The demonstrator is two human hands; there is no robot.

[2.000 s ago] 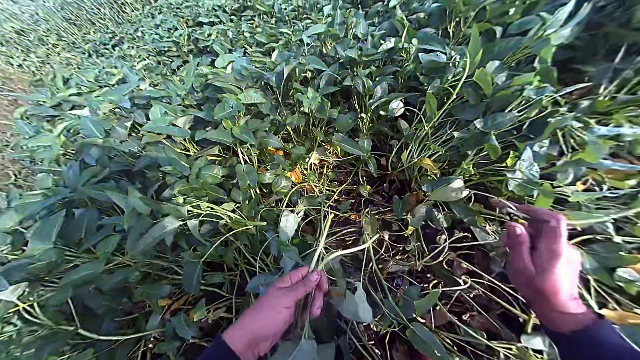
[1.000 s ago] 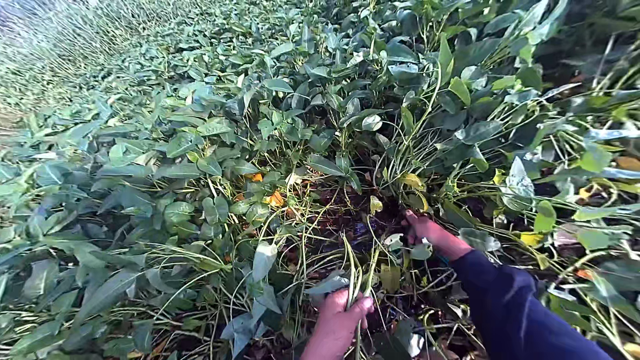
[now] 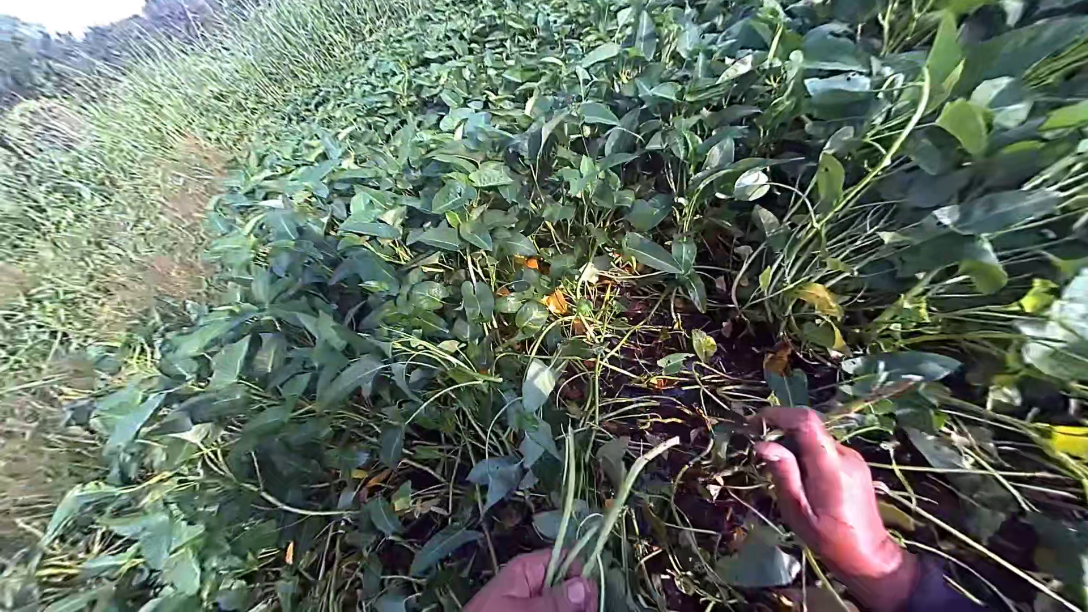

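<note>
At the bottom centre my left hand point(image 3: 540, 586) pinches several pale green cut stems point(image 3: 608, 501) between thumb and fingers, their ends pointing up. My right hand point(image 3: 829, 497) is to the right of it, low among trailing stems, with its thumb and index finger close together and pointing left. A thin dark shape shows at those fingertips; whether it is a stem or a held tool cannot be told. Between and ahead of the hands is a shaded gap with tangled stems point(image 3: 663, 399) near the ground. Leafy green vine plants point(image 3: 476, 204) surround it.
Dense arrow-shaped leaves spread ahead and to the left. Orange leaves point(image 3: 557, 302) and a yellow leaf point(image 3: 820, 297) lie among the stems. Long vines point(image 3: 884, 161) lean in at the right. Lighter, grassy growth point(image 3: 170, 110) borders the patch at the far left.
My right hand came in from the far right to the stems by the gap, and has since drawn back a little towards me. The left hand keeps its stems. The view has tilted up.
</note>
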